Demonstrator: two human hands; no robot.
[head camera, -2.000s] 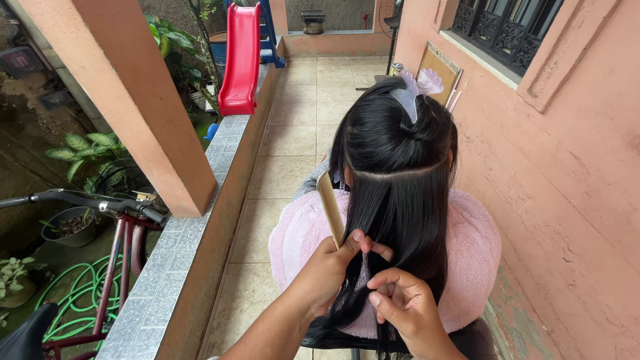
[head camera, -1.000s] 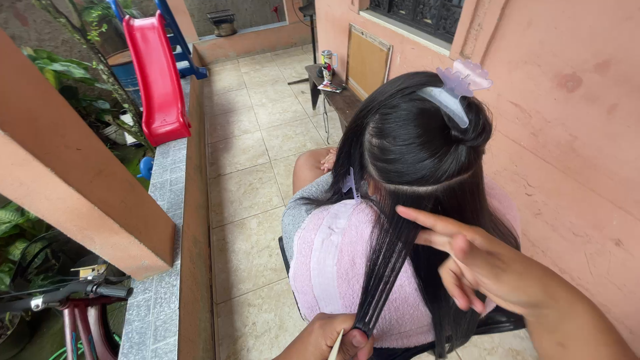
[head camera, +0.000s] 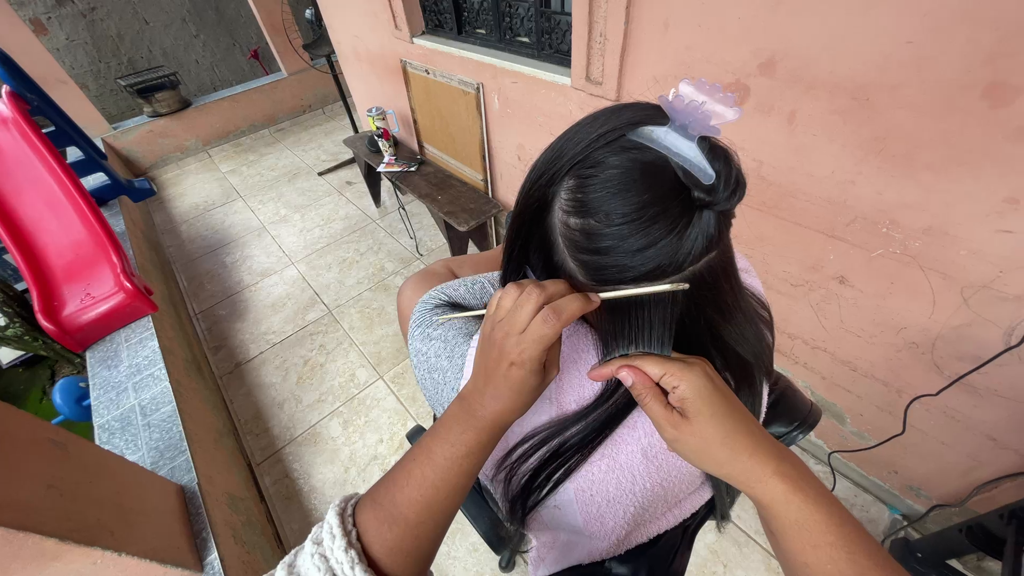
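Observation:
A seated person with long black hair (head camera: 632, 216) faces away, a pink towel (head camera: 632, 464) over the shoulders. A translucent lilac claw clip (head camera: 692, 124) holds the upper hair in a twist. My left hand (head camera: 532, 332) grips a thin cream comb (head camera: 644, 291), which lies sideways across the back of the head just below the parting; its teeth cannot be made out. My right hand (head camera: 680, 400) pinches a flat lock of hair (head camera: 638, 324) under the comb, thumb and forefinger around it. The rest of that lock hangs down to the left over the towel.
The person sits on a black chair (head camera: 792, 412) beside the pink wall (head camera: 864, 200). Ahead stands a low wooden bench (head camera: 428, 188) with a mug on it. A tiled ledge (head camera: 148, 384) and a red slide (head camera: 64, 240) are at left. Black cable (head camera: 904, 424) hangs at right.
My left hand has risen from the lower hair to the back of the head, with the comb now lying crosswise. My right hand, spread open a second ago, now pinches the lock. The view has shifted.

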